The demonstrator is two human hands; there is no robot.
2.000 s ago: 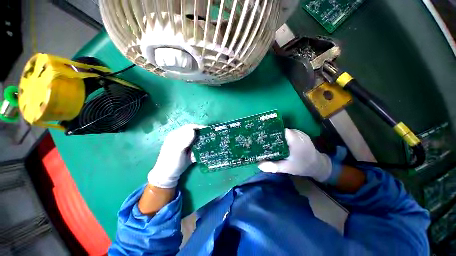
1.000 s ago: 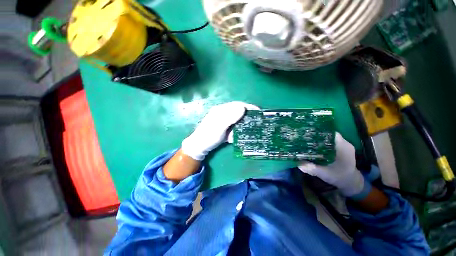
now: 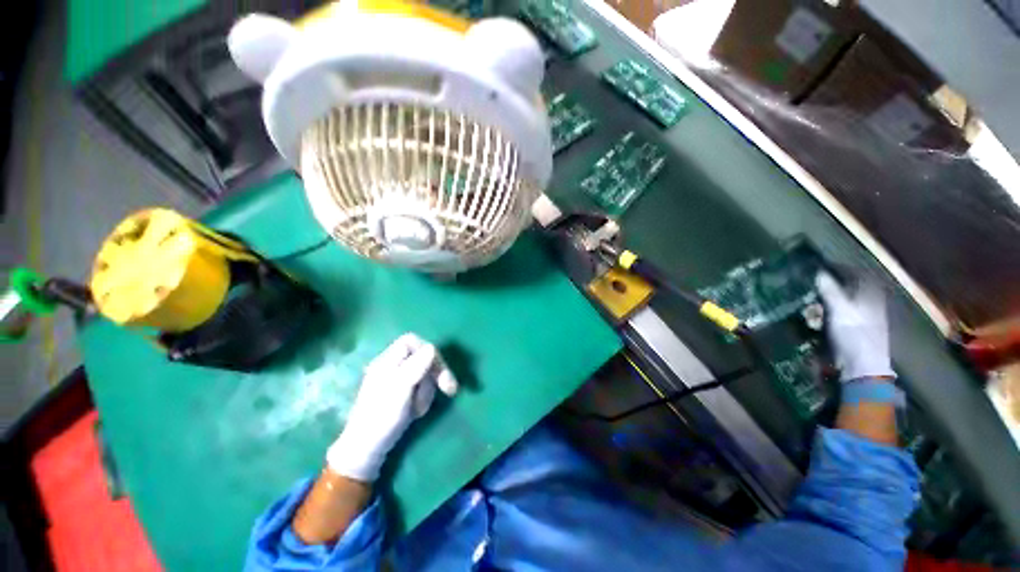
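Note:
My left hand [image 3: 386,402], in a white glove, is over the green mat [image 3: 515,363], holding nothing, its fingers loosely bent and a little apart. My right hand [image 3: 859,330], white-gloved with a blue band at the wrist, is out at the right over the conveyor [image 3: 682,223]. Its fingers are at the right edge of a green circuit board [image 3: 783,279] and seem to grip it; this spot is blurred and partly dark. Another board [image 3: 796,378] lies just below it.
The desk fan [image 3: 414,168] stands at the mat's back edge, the yellow unit [image 3: 162,274] at left. The soldering iron [image 3: 671,293] rests in its stand beside the yellow sponge tray [image 3: 619,293], its cable crossing toward me. Several boards lie on the conveyor. A red-lined bin [image 3: 95,492] is lower left.
The board has left the space between my hands over the mat. My right hand has reached right to the conveyor. My left hand has let go and stayed over the mat. The view has shifted right.

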